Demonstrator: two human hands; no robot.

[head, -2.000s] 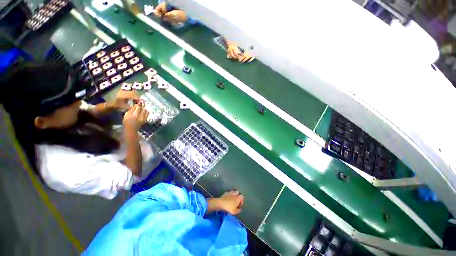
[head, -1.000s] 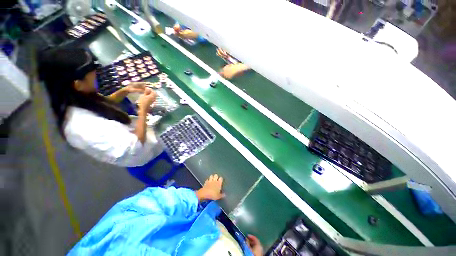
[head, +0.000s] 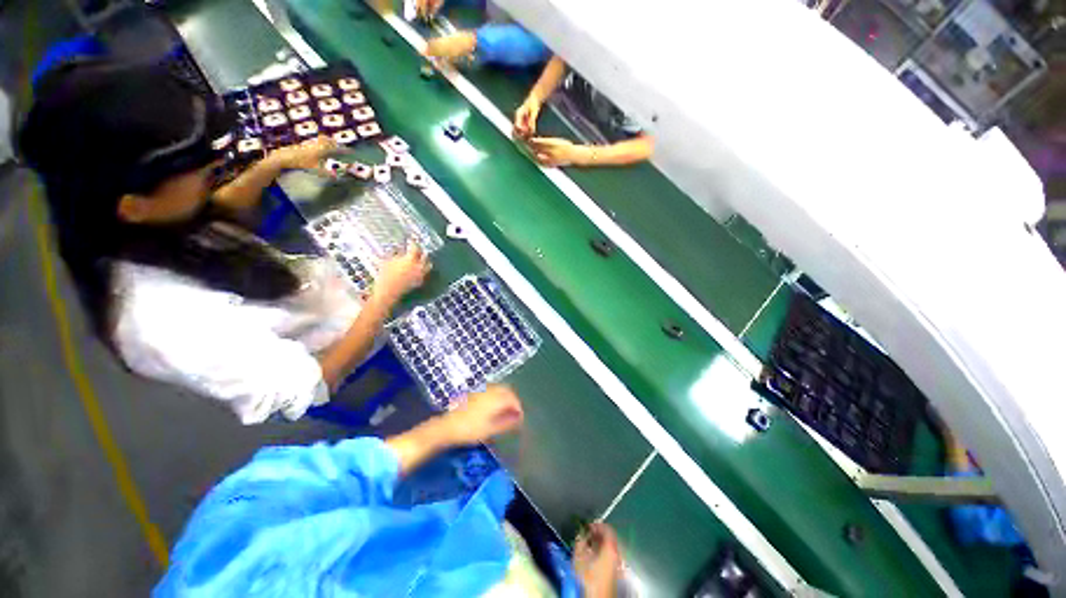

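My left hand [head: 485, 415], blurred, is over the bench edge by the lower corner of a clear blister tray [head: 465, 339] of dark parts. Its fingers are too blurred to tell what they hold. My right hand [head: 599, 563] is low in the frame, partly cut off, with a small dark part [head: 587, 533] at its fingertips, indistinct. A black blister tray [head: 727, 579] is cut off at the bottom edge. Small dark housings, one of them here [head: 759, 418], lie spaced along the green conveyor [head: 655, 386].
A person in white [head: 222, 339] sits at the left, hands over another clear tray [head: 380, 228] and pale-rimmed housings in a black tray [head: 310, 108]. Across the belt are other people's hands [head: 549, 146] and a black tray [head: 836, 386]. A white curved cover [head: 842, 187] fills the upper right.
My left hand has moved forward to the clear tray's corner. My right hand has come further into view. The neighbour's hands have parted. Housings on the belt have shifted.
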